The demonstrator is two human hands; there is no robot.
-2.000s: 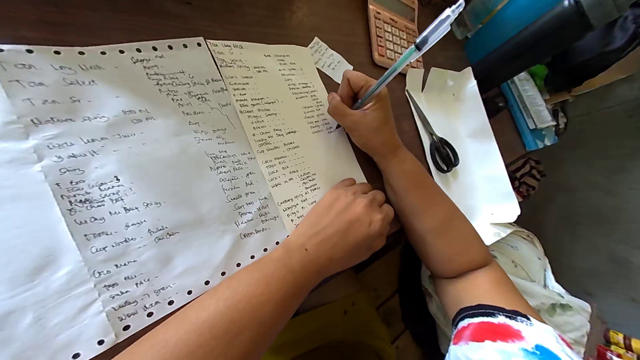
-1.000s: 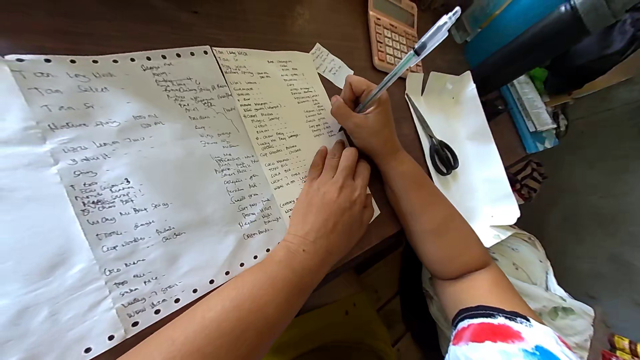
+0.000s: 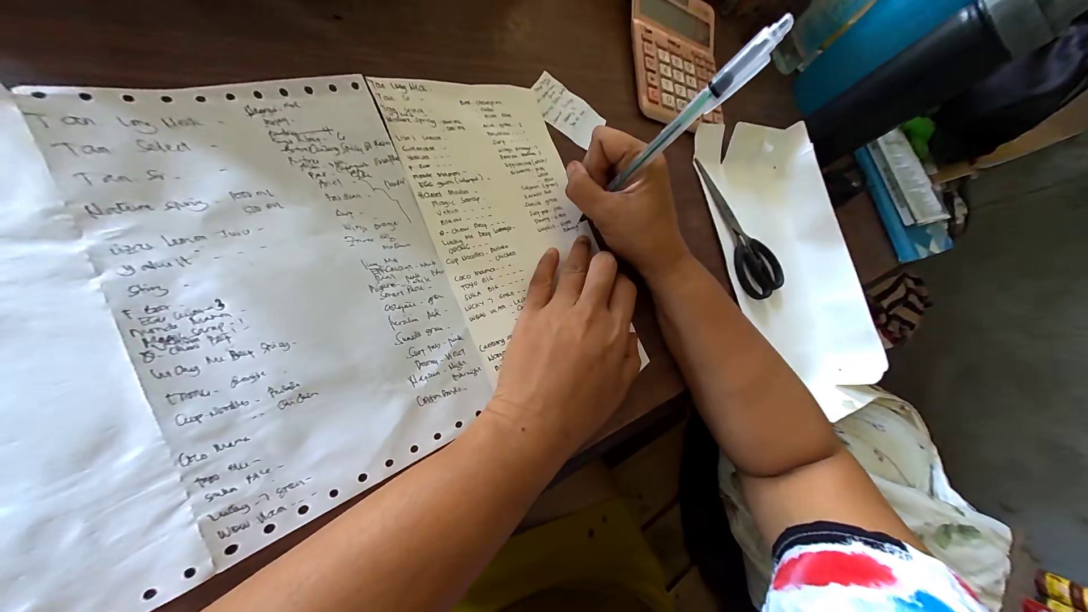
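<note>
My right hand (image 3: 629, 204) grips a clear ballpoint pen (image 3: 701, 102), its tip at the right edge of a narrow handwritten sheet (image 3: 476, 195). Just below it, my left hand (image 3: 569, 331) lies flat on that sheet with fingers a little apart, covering part of the writing. To the left lies a wide sheet of punched-edge paper (image 3: 280, 340), also handwritten, its right edge meeting the narrow sheet. A small written slip (image 3: 568, 109) is above my right hand.
A pink calculator (image 3: 676, 64) is at the top. Right of my right forearm, black-handled scissors (image 3: 755, 265) rest on a blank white sheet (image 3: 812, 280). Beyond are a blue object (image 3: 892, 42), a dark cylindrical object (image 3: 909, 81) and a patterned cloth (image 3: 901, 306). The wooden table's edge runs beneath my forearms.
My left hand has moved up the narrow sheet toward the pen, from lower down, and its curled fingers have straightened. My right hand still holds the pen near the sheet's right edge.
</note>
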